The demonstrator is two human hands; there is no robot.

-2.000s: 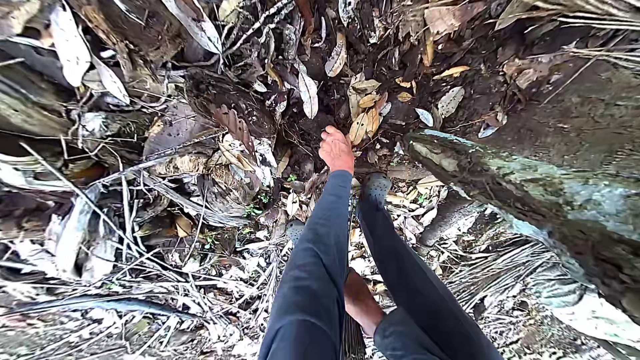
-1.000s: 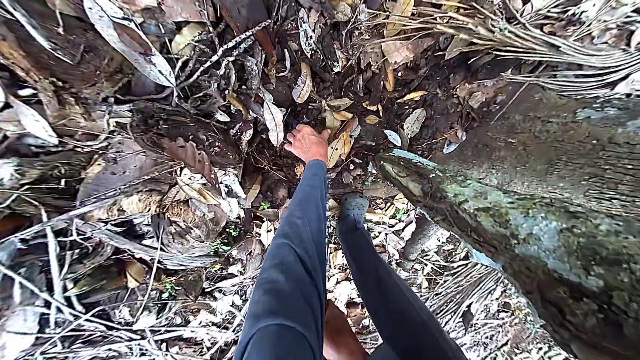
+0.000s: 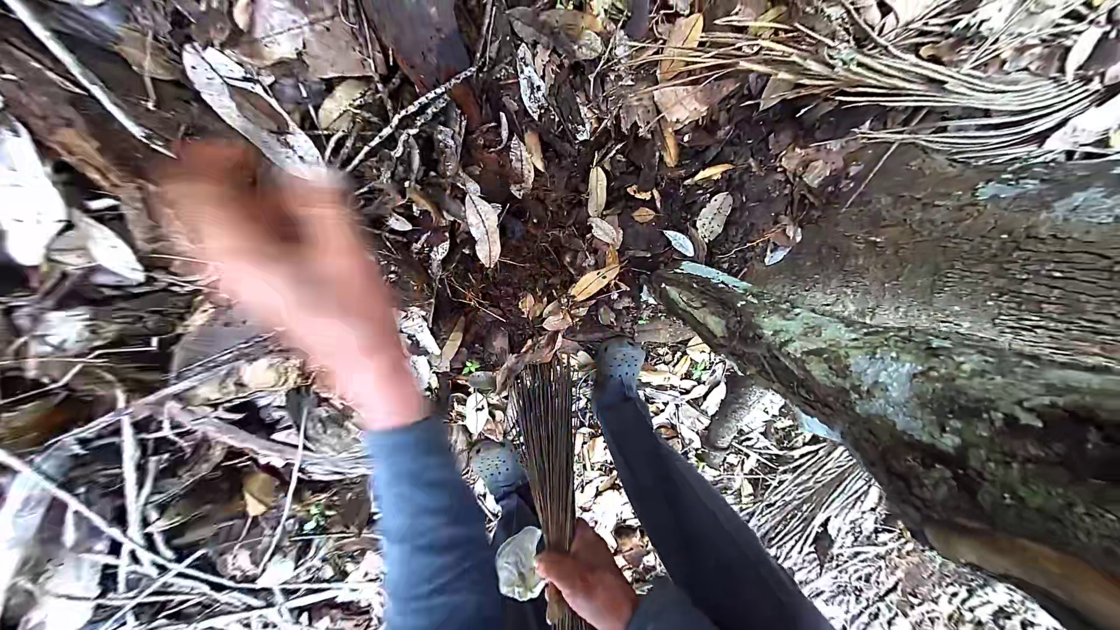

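My left hand (image 3: 284, 262) is strongly blurred over the leaf litter at left. Its fingers look curled around something brown, but whether it holds anything is unclear. At bottom centre, my right hand (image 3: 588, 577) grips a stick broom (image 3: 547, 446), a bundle of thin ribs whose far end fans toward bare dark soil (image 3: 534, 254). A pale, thin, leaf-like piece (image 3: 520, 564) lies against the bundle beside my right fingers. Yellow and brown dry leaves (image 3: 595, 282) are scattered over the soil beyond the broom tips.
A thick lichen-covered trunk or root (image 3: 875, 350) runs along the right. Dry twigs (image 3: 131, 490) tangle at lower left, and long dry fronds (image 3: 875, 79) lie at upper right. My shoes (image 3: 619, 363) with small holes stand on either side of the broom.
My left hand has left the soil near the yellow leaves and swung out to the left. The broom and my right hand now show clearly at bottom centre.
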